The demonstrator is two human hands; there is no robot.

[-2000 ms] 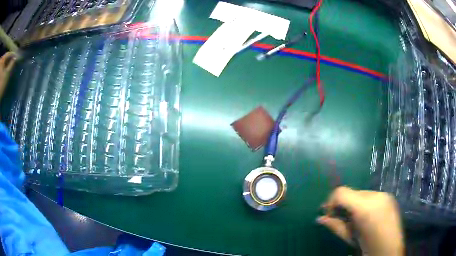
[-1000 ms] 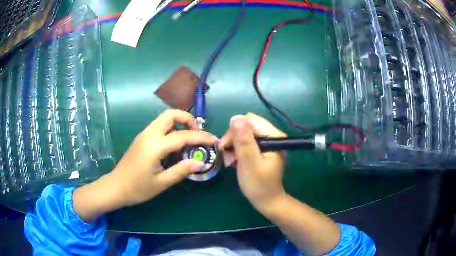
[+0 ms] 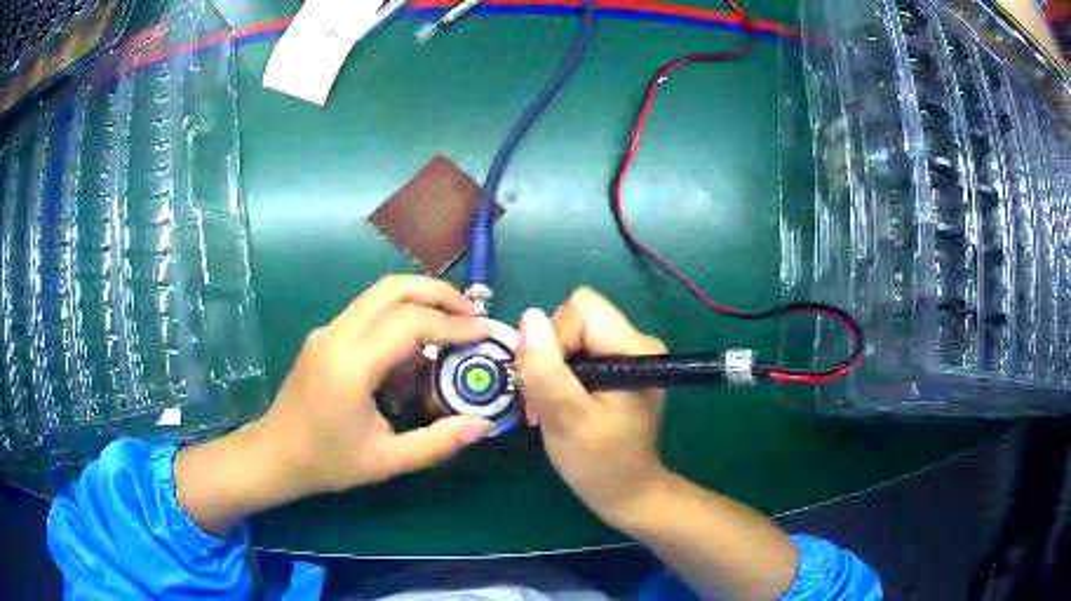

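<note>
A round component (image 3: 478, 379) with black and pale rings and a green centre lies on the round silver fixture (image 3: 507, 338), covering its white centre. My left hand (image 3: 352, 393) curves around the left side, thumb and forefinger at the fixture's rim near the component. My right hand (image 3: 599, 405) grips the black test probe (image 3: 658, 370) from the right. The probe lies roughly level, its silver collar to the right, its tip end at the component's right edge, mostly hidden by my fingers.
The blue fixture cable (image 3: 525, 129) runs up from the fixture. A brown square (image 3: 436, 214) lies beside it. The red-black probe lead (image 3: 622, 176) loops at right. Clear trays stand left (image 3: 129, 258) and right (image 3: 928, 223). A paper strip (image 3: 311, 53) and a pen (image 3: 448, 20) lie far off.
Since two seconds ago both hands have come to the fixture, with component and probe. Since one second ago my left fingers have spread from the component and its rings show more fully.
</note>
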